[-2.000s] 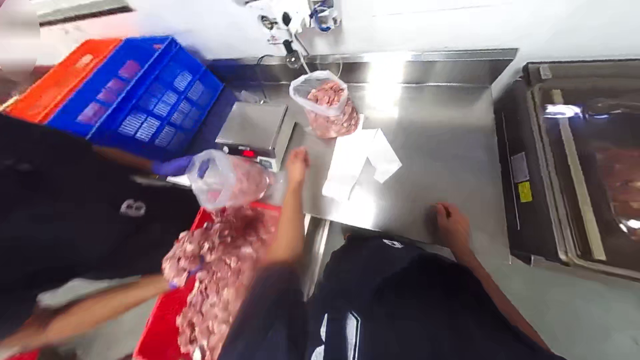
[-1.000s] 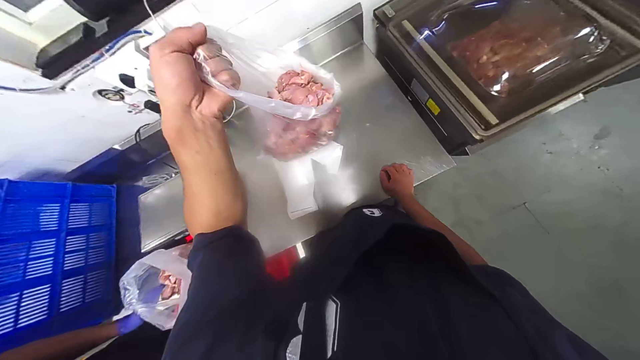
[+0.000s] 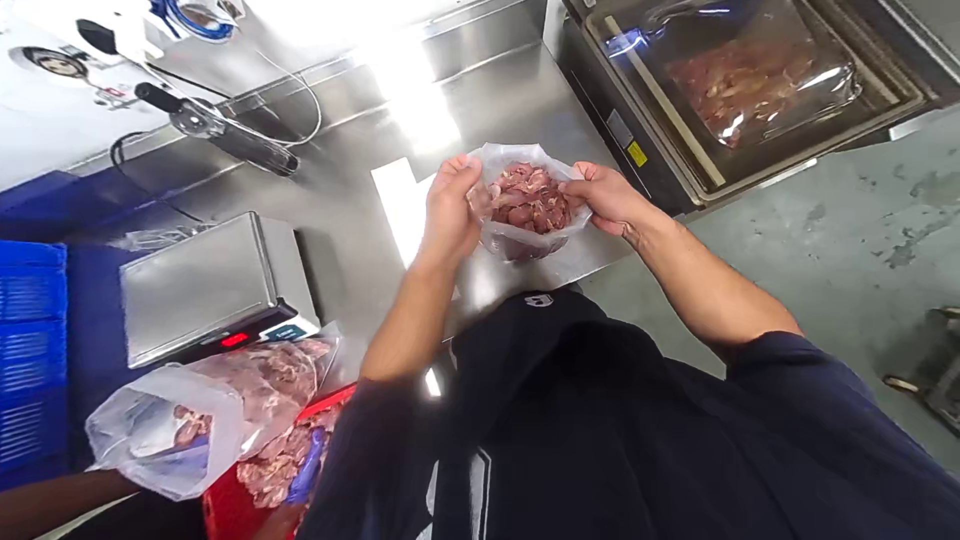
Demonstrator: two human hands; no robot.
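Note:
A clear plastic bag of raw meat pieces (image 3: 529,199) is held upright over the steel counter, its mouth spread wide. On the bag's left rim my left hand (image 3: 453,206) is closed, thumb on top. Its right rim is pinched by my right hand (image 3: 604,196), thumb and fingers together. White paper sheets (image 3: 397,210) lie on the counter behind and beside my left hand. The bag's base is mostly hidden below its rim.
A vacuum sealing machine (image 3: 667,112) holding a bag of meat (image 3: 750,82) stands right. At left are a digital scale (image 3: 202,285), a blue crate (image 3: 30,352), a co-worker's plastic bag (image 3: 165,427) and a red tub of meat (image 3: 232,502). A black-handled device (image 3: 217,131) hangs behind.
My left hand, which was raised holding the bag's rim, is lower now. My right hand has left the counter edge and taken the opposite rim. The bag's mouth is spread between them. The view has shifted.

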